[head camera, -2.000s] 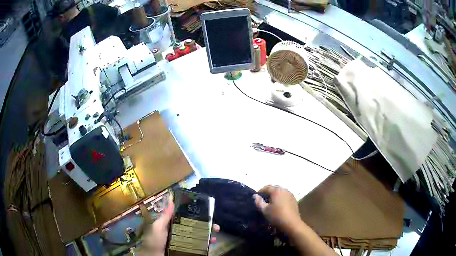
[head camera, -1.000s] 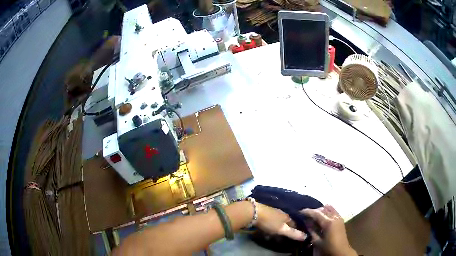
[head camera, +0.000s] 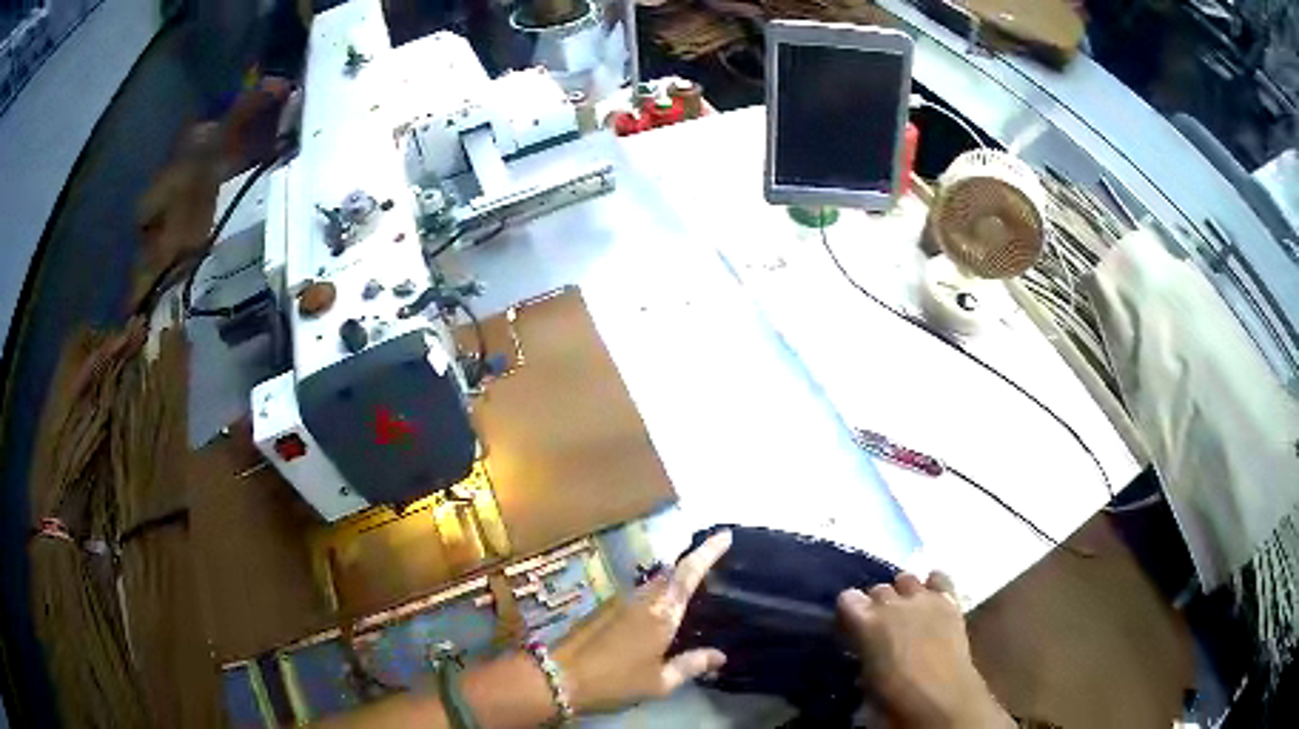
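Note:
A soft black cloth or pouch (head camera: 784, 605) lies at the front edge of the white table. My left hand (head camera: 641, 641), with bracelets at the wrist, touches its left end with index finger and thumb spread. My right hand (head camera: 919, 648) has its fingers curled on the pouch's right end. A brown bag panel (head camera: 570, 413) lies under the sewing machine's dark front (head camera: 392, 420), with the lit yellow clamp (head camera: 413, 541) on it.
The positioning template (head camera: 549, 591) is left of the pouch. Thread snips (head camera: 900, 452), a small fan (head camera: 983, 228) and a control screen (head camera: 838, 117) stand or lie beyond. Brown panels (head camera: 1083, 627) are at right, strap bundles (head camera: 107, 527) at left.
The phone-like slab seen in my left hand two seconds ago is out of sight. My left hand has moved from the pouch's middle to its left end. The pouch appears more spread out.

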